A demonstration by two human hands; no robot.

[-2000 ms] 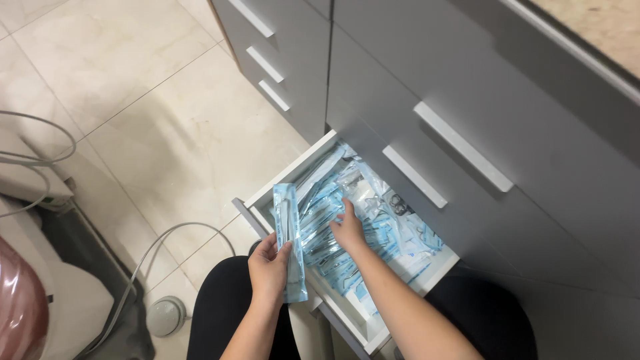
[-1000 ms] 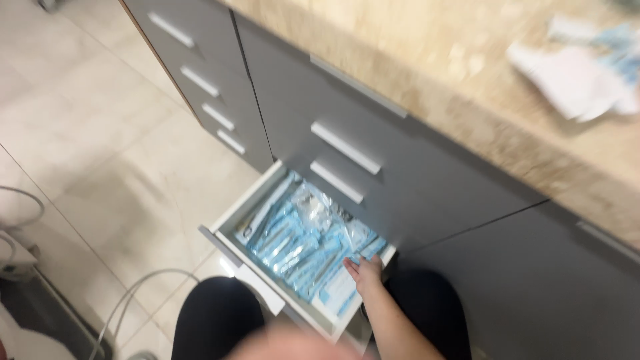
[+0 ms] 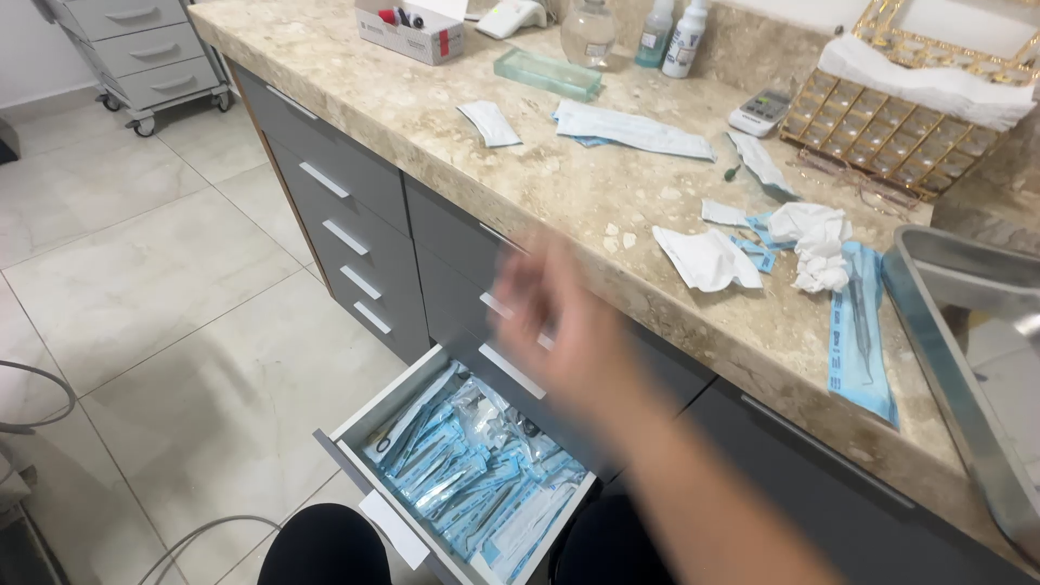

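My right hand [image 3: 548,325], badly blurred, is raised in front of the counter's edge, above the open drawer [image 3: 581,496]. Its fingers look curled, and I cannot tell whether they hold anything. My left hand is out of sight. Below, the drawer is full of blue and clear sterilization pouches [image 3: 455,471] with metal instruments inside. One pouch near its left side shows a ring-shaped handle. On the stone countertop, a sealed pouch with a hooked dental instrument [image 3: 860,325] lies beside a metal tray [image 3: 926,325].
Crumpled white tissue [image 3: 812,244], torn wrappers [image 3: 707,258] and a face mask [image 3: 634,130] lie on the counter. Behind them stand a glass block [image 3: 548,75], bottles [image 3: 685,41] and a gold wire basket [image 3: 886,122]. My knees flank the drawer; a cable [image 3: 203,528] crosses the floor.
The view has swung up to the countertop. My right hand has risen from the drawer. My left hand, which held a pouch two seconds ago, is out of view.
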